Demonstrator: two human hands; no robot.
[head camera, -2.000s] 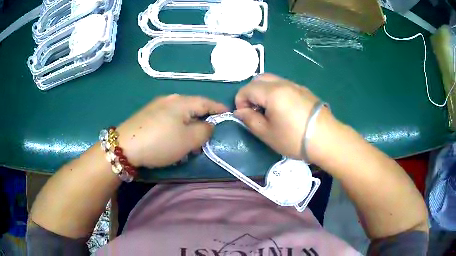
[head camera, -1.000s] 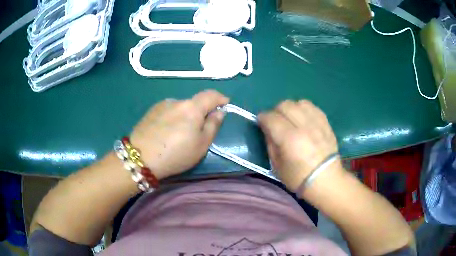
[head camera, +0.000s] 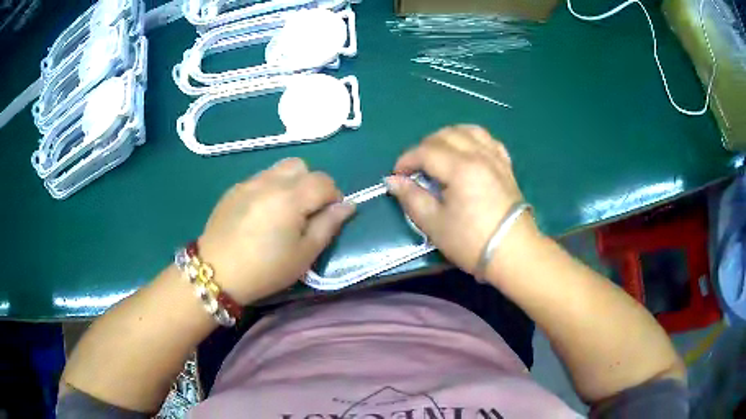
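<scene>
A white long oval frame (head camera: 334, 280) is held between my hands above the front edge of the green table. My left hand (head camera: 270, 225) pinches its upper rail near the left end. My right hand (head camera: 458, 192) pinches the same rail further right and covers much of the right end, so the round disc is hidden. Whether a thin strip is in the fingers cannot be told. Thin clear strips (head camera: 458, 41) lie in a loose pile beyond my right hand, with a few apart (head camera: 470, 92).
Stacked white frames stand at the left (head camera: 86, 155) and left of centre (head camera: 245, 146). A brown carton (head camera: 474, 8) is behind the strips. A white cord (head camera: 667, 94) and a bag with a yellow block (head camera: 712, 74) lie right. A red stool (head camera: 661, 266) is below the table.
The view has shifted, so the table things sit further left. The held frame has turned, its lower rail now rising to the right. My right hand has moved up along the upper rail.
</scene>
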